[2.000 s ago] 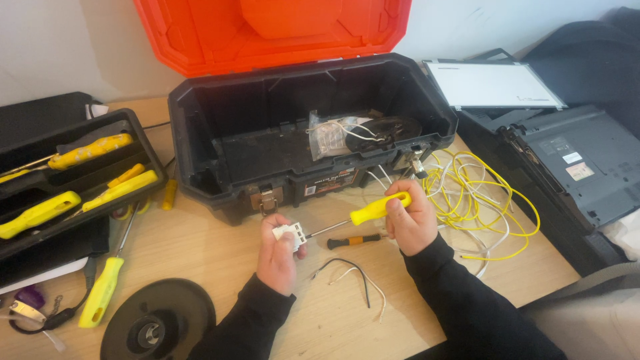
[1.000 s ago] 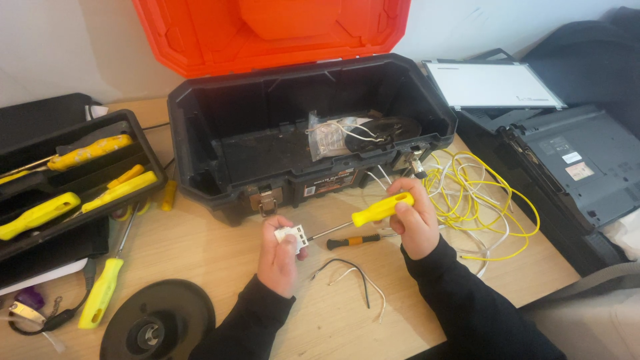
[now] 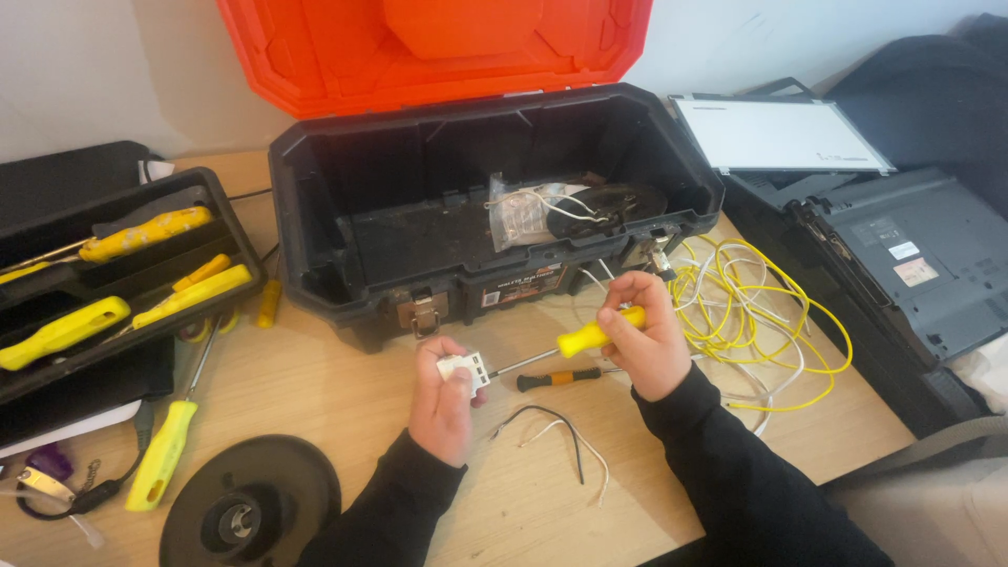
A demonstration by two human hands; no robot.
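Between its thumb and fingers my left hand (image 3: 446,402) holds a small white plastic block with square slots, perhaps a connector or socket module (image 3: 466,372). My right hand (image 3: 647,335) grips the yellow handle of a screwdriver (image 3: 592,334); its shaft points left and the tip meets the block's right side. Whether the tip sits inside a slot cannot be told. Below the shaft a black and orange screwdriver (image 3: 559,379) lies on the wooden table. Short black and white wires (image 3: 579,441) lie nearer to me, between my forearms.
Behind my hands stands a black toolbox (image 3: 378,303) with its orange lid up. A tray of yellow-handled tools (image 3: 256,276) is at the left, a black disc (image 3: 307,480) at lower left. Coiled yellow and white wires (image 3: 827,315) lie at the right, beside a laptop's underside (image 3: 937,252).
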